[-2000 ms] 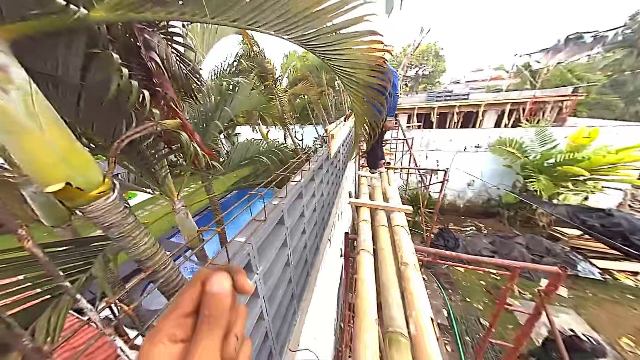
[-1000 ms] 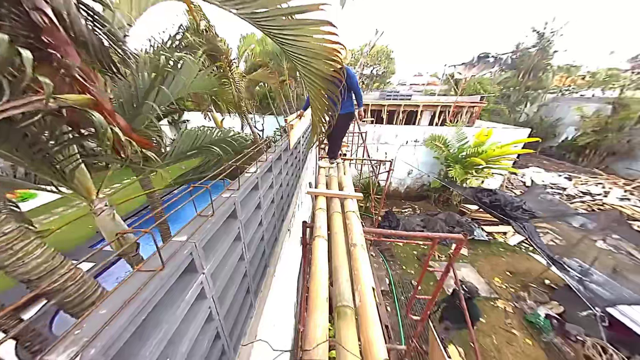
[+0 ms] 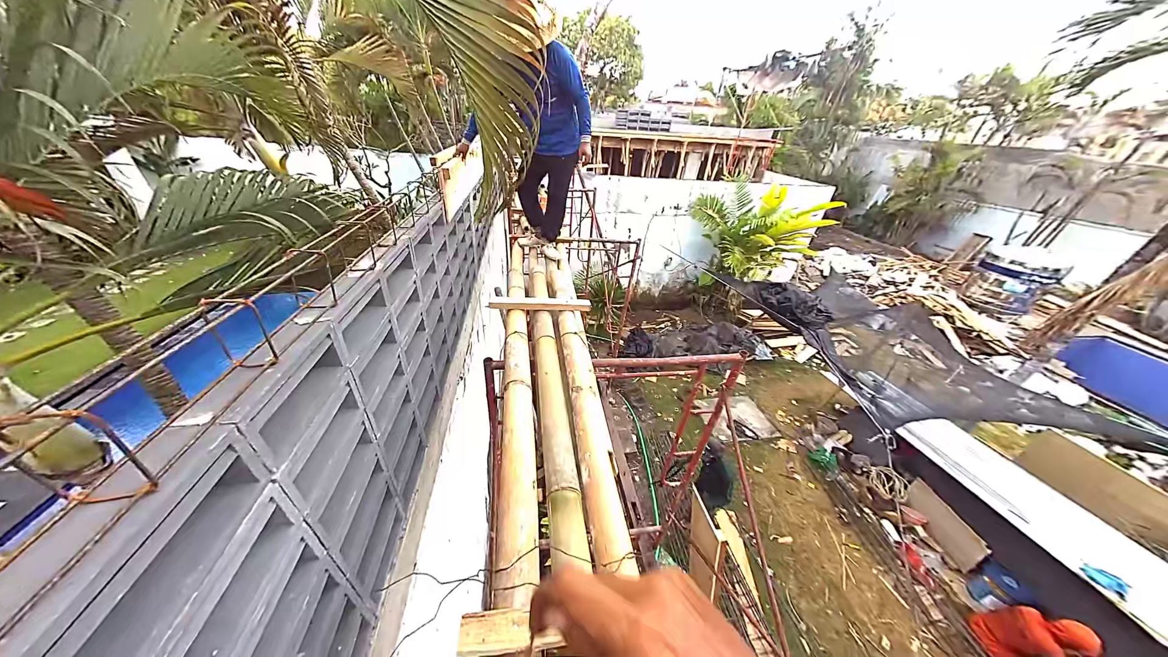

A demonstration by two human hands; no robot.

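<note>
My right hand [image 3: 639, 616] is low in the middle of the view, its fingers curled and pointing left over the near end of the bamboo poles [image 3: 557, 429]. Whether it holds anything is unclear, as the fingertips are blurred. A short wooden board [image 3: 497, 630] lies just left of it, across the poles. Thin wire [image 3: 456, 579] loops close by. My left hand is out of view. Along the left runs a wall of grey louvred blocks [image 3: 301, 456], topped by a rusty rebar cage [image 3: 246, 310].
Ahead, a person in a blue top [image 3: 557, 109] stands on the poles, one hand near a board [image 3: 449, 187] on the wall. Red metal scaffold frames [image 3: 666, 365] hold up the walkway. Palm fronds [image 3: 493, 82] hang over it. Ground with debris [image 3: 803, 511] lies below right.
The hand at the lower left two seconds ago is gone one second ago; my right hand now shows at the bottom centre. The view has swung right. The person ahead shows more fully.
</note>
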